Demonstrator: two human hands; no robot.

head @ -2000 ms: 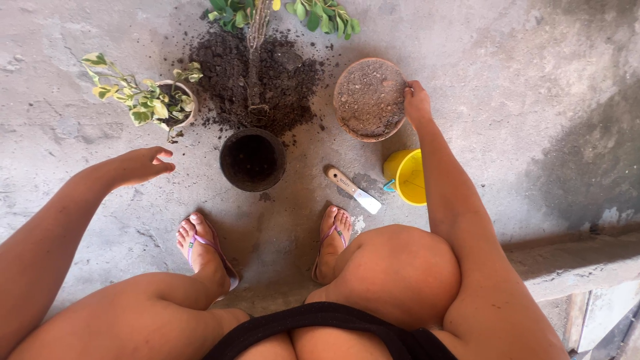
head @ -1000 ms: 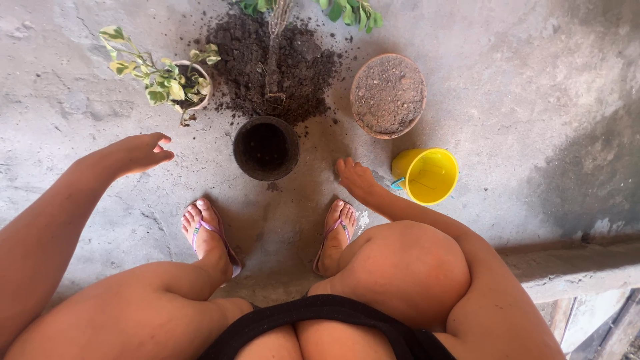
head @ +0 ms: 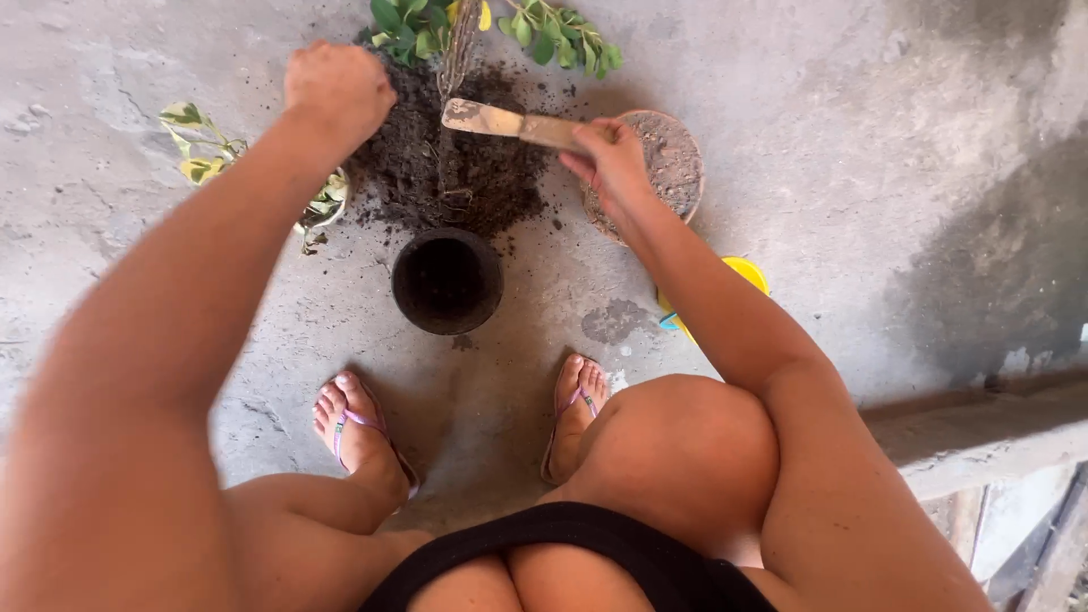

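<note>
My right hand (head: 614, 160) holds a putty knife (head: 510, 126); its far end reaches left over a heap of dark soil (head: 501, 183). My left hand (head: 338, 89) is curled at the heap's left edge, and whether it holds anything is hidden. Between the hands, a plant with bare stems (head: 461, 42) and green leaves (head: 557, 36) lies across the soil. Just below the heap stands a dark round pot (head: 447, 280), its inside in shadow. A round clay pot filled with dry, light soil (head: 671, 157) stands behind my right hand and wrist.
A variegated plant (head: 202, 166) in a small pale pot (head: 340, 200) is partly behind my left forearm. A yellow bucket (head: 748, 274) is partly behind my right forearm. My sandalled feet (head: 357, 425) flank the near floor. A concrete ledge (head: 994, 438) runs at the right.
My right hand has moved up from beside the yellow bucket and now holds the putty knife, which lay on the floor two seconds ago. My left hand has moved up and right to the soil heap.
</note>
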